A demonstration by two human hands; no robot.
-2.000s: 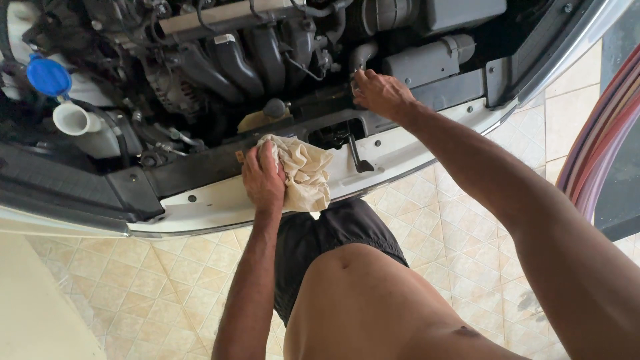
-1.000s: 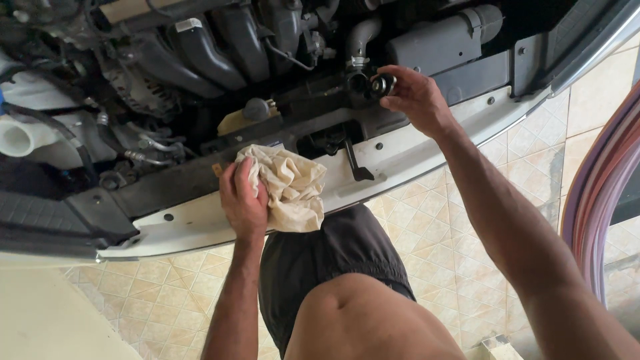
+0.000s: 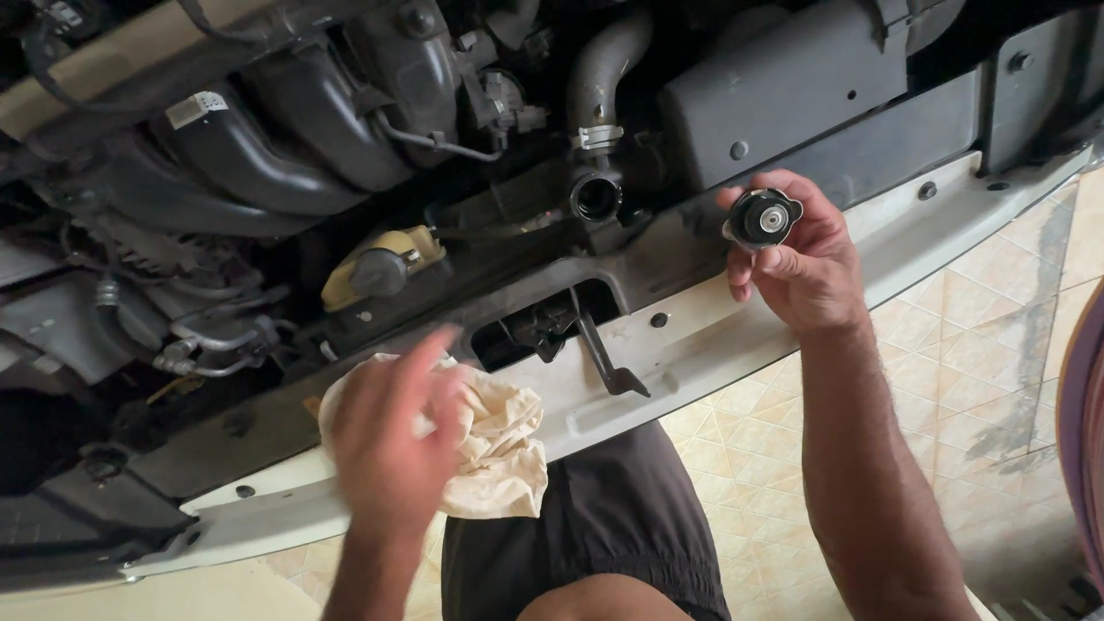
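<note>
My right hand (image 3: 798,259) holds a radiator cap (image 3: 766,219) between thumb and fingers, its black seal and metal centre turned up toward the camera. To the left of it, the radiator filler neck (image 3: 596,197) stands uncovered, below a hose (image 3: 601,86) with a metal clamp. My left hand (image 3: 401,431) is blurred, over a crumpled cream cloth (image 3: 500,440) that lies on the front edge of the engine bay. Its index finger points up and away from the palm; whether it grips any of the cloth is unclear.
The hood latch lever (image 3: 604,354) sticks out over the white front panel (image 3: 716,336). A yellowish coolant reservoir (image 3: 379,267) with a dark cap sits left of the neck. Black intake pipes (image 3: 250,164) and a dark plastic housing (image 3: 793,78) lie behind. Tiled floor (image 3: 923,345) shows below.
The right hand has lifted the cap off the filler neck and moved it to the right, turning its underside up. The left hand, earlier gripping the cloth's left side, now lies over it with fingers extended.
</note>
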